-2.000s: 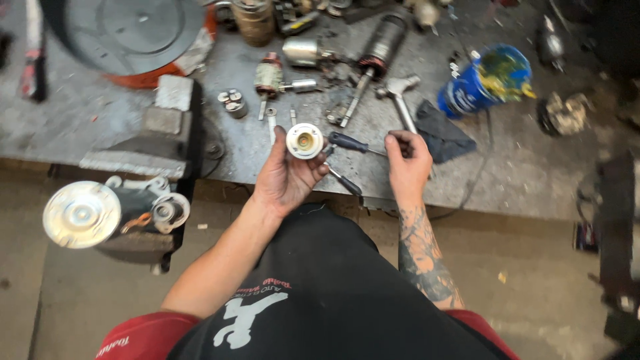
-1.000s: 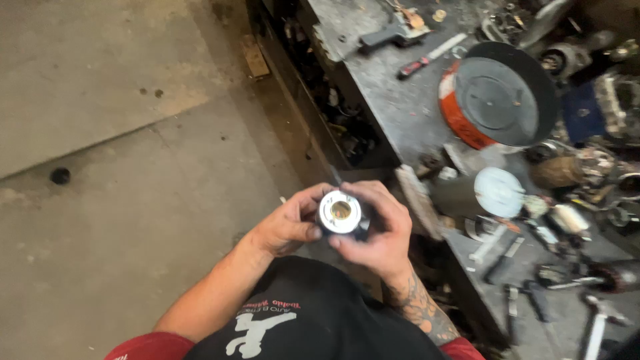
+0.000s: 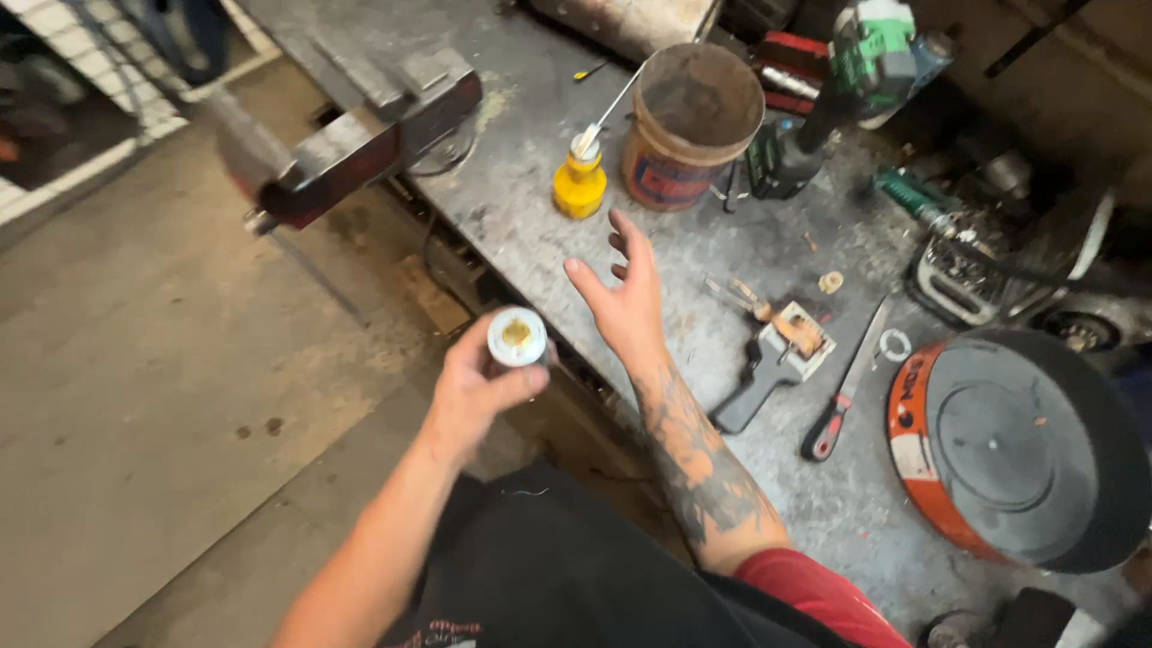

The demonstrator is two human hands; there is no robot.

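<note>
My left hand [image 3: 472, 382] holds a round metal part [image 3: 517, 337] with a pale rim and a brass-coloured centre, its end face turned up. To the right, my right hand [image 3: 624, 292] is raised over the edge of the workbench, fingers spread and holding nothing. Just beyond its fingertips stands a yellow bottle [image 3: 579, 187] with a brush or stick in its pale neck. A dirty plastic bucket [image 3: 675, 166] is right beside that bottle.
A bench vise [image 3: 351, 148] juts past the bench edge at upper left. On the metal workbench [image 3: 576, 243] lie a soldering gun [image 3: 765, 369], a file with a red and black handle [image 3: 841, 405], an orange and black round pan [image 3: 999, 445] and a green cordless tool [image 3: 868, 58].
The view has swung to another stretch of the bench. My right hand has let go of the round part and reached out over the bench edge; my left hand still holds it.
</note>
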